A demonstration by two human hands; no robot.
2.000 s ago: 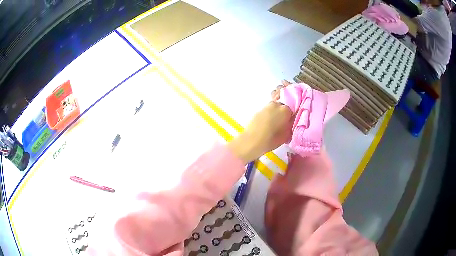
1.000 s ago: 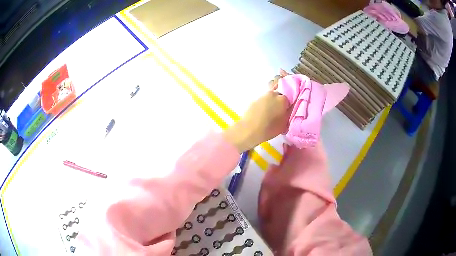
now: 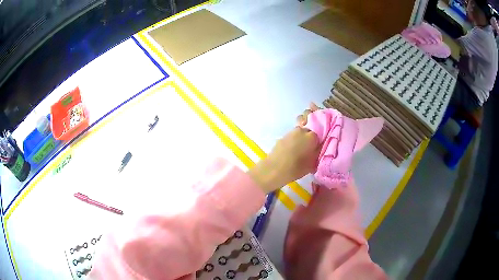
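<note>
The pink work cap (image 3: 338, 149) is bunched in front of me above the bench, its brim pointing right. My left hand (image 3: 289, 157) grips the cap's left side. My right hand is hidden behind the cap; only its sleeve shows, coming up from below. Some fingertips show at the cap's upper left, and I cannot tell which hand they belong to. The parts tray (image 3: 239, 258) lies below my left arm, with small round parts at the ends of dumbbell-shaped cutouts. My left sleeve covers its middle.
A tray stack (image 3: 377, 117) stands at right, another pink cap (image 3: 425, 39) behind it near a seated person (image 3: 479, 54). A red pen (image 3: 98, 203), two thin dark items, red parts bin (image 3: 70, 117), blue parts bin (image 3: 41, 146), pen holder (image 3: 16, 164) and cardboard sheet (image 3: 197, 35) lie left and beyond.
The view has tilted up slightly, so bench items appear lower than a second ago. The pink cap stays held in much the same place and pose.
</note>
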